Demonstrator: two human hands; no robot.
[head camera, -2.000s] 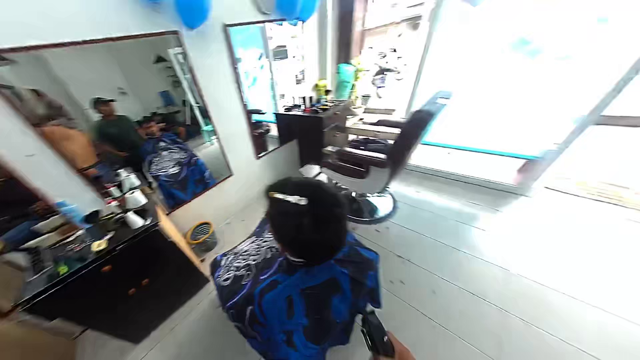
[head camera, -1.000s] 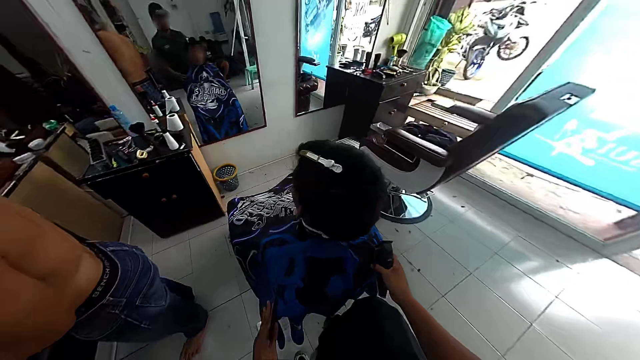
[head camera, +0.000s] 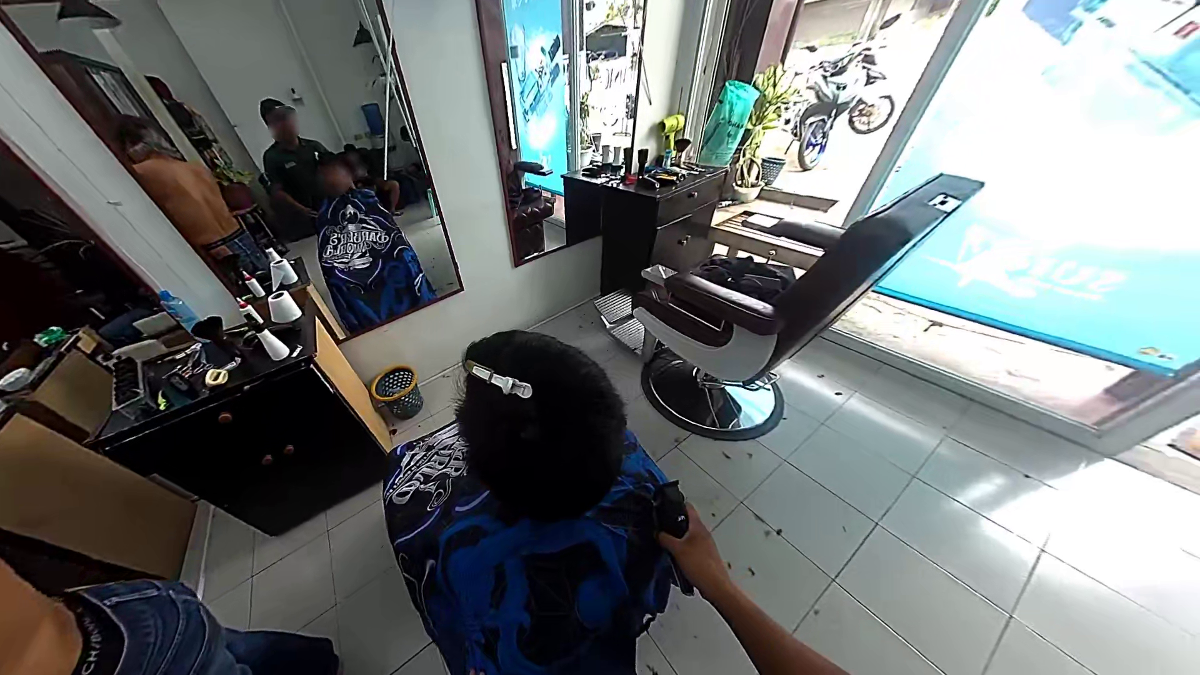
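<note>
A seated person with short dark hair (head camera: 544, 441) faces away from me, wrapped in a blue and black patterned barber's cape (head camera: 539, 581). A white hair clip (head camera: 500, 379) sits on the upper left of the head. My right hand (head camera: 694, 548) is closed around a black hair clipper (head camera: 669, 511), beside the person's right shoulder and close to the cape. The clipper's lower end is partly hidden by the hand. Only a sliver that may be fingertips shows at the bottom edge over the cape; my left hand cannot be made out there.
A brown barber chair (head camera: 750, 309) stands ahead to the right. At the left is a black cabinet (head camera: 272, 441) with bottles and tools on top, beside a small basket (head camera: 398, 392). Another person in jeans (head camera: 159, 628) stands close at lower left. A wall mirror (head camera: 450, 234) hangs ahead.
My left hand, seen low by the cape a second ago, has dropped almost wholly out of view. The right hand still holds the clipper near the shoulder.
</note>
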